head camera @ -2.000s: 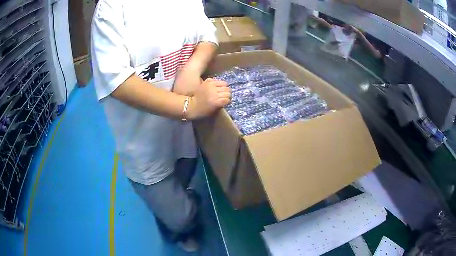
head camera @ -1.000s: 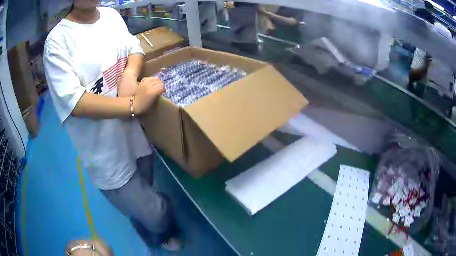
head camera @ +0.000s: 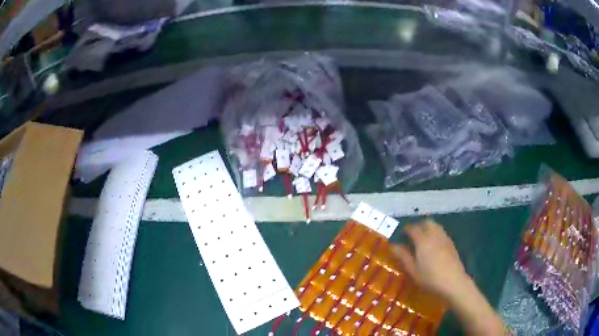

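Observation:
A block of glossy orange parts [head camera: 358, 282] crossed by dark red wires lies at the bottom centre. White pads with small black dots [head camera: 374, 219] sit along part of its top edge. My right hand [head camera: 430, 259] is blurred over the block's upper right side, fingers towards that edge; I cannot tell if it holds anything. My left hand is out of the picture. A single white dotted pad sheet [head camera: 226, 236] lies left of the block, its lower corner close to it. A stack of dotted sheets [head camera: 115, 236] lies further left.
An open clear bag of white pads with red leads [head camera: 295, 147] lies behind the block. Flat clear bags [head camera: 446, 131] are piled at the back right. A clear bag of orange parts [head camera: 558, 246] is at the right. A cardboard carton [head camera: 36, 203] stands at the left edge.
The view has swung right and down from the person at the carton to the bench. The orange block and my right hand are now in view; the person is out of it.

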